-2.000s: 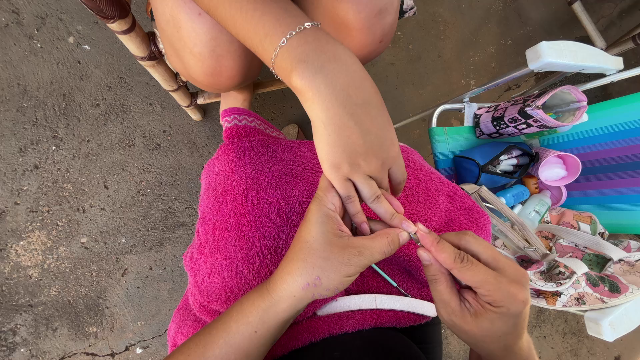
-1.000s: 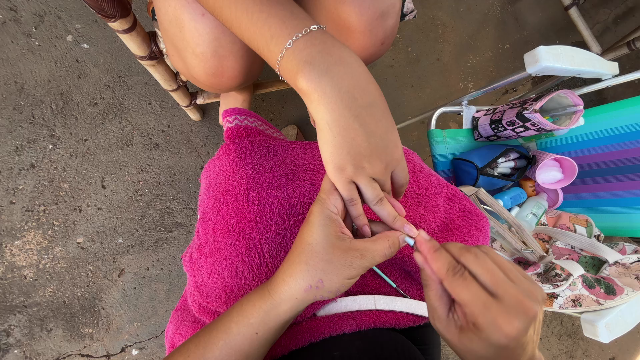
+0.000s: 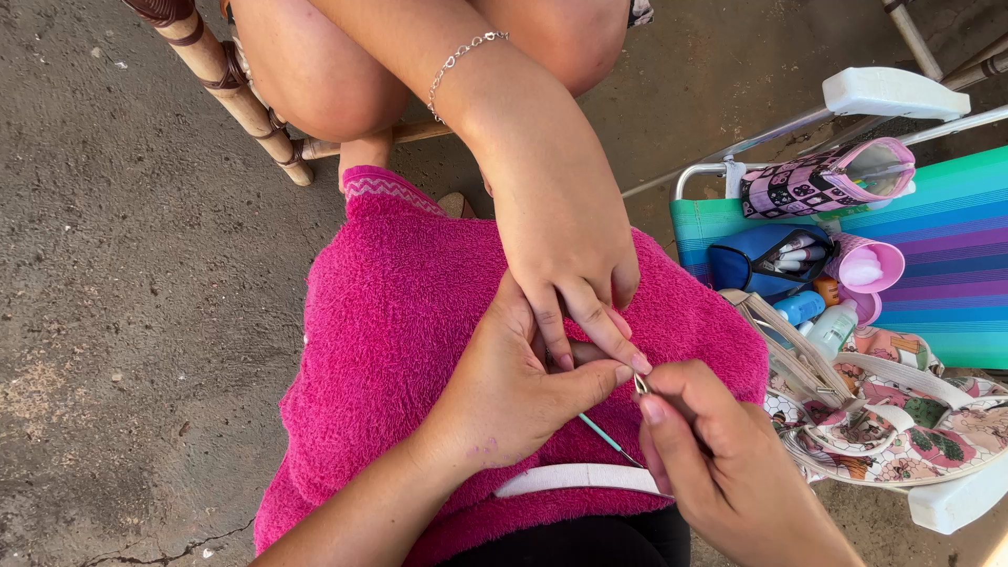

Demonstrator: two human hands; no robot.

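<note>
My left hand [image 3: 524, 374] supports the other person's hand [image 3: 563, 205] from below and grips one of its fingers, my thumb close to the fingertip. In my right hand [image 3: 697, 441] a small metal nipper [image 3: 642, 384] is pinched, its jaws at that fingernail; most of the tool is hidden by my fingers. Under the hands a pink towel [image 3: 394, 315] covers my lap. On it rest a thin teal-handled tool [image 3: 602, 433] with a metal tip and a white curved strip [image 3: 583, 479], perhaps a nail file.
At the right, a striped folding chair [image 3: 953, 236] with a white armrest [image 3: 894, 93] holds a patterned pouch [image 3: 795, 185], a blue case [image 3: 732, 260], a pink cup with cotton [image 3: 890, 264] and bottles [image 3: 833, 329]. A floral bag [image 3: 937, 433] lies beside them. A bamboo seat frame [image 3: 228, 94] stands ahead.
My right hand has shifted slightly at the fingertip, and the nipper's metal jaws now show. My left hand and the other person's hand have stayed nearly still.
</note>
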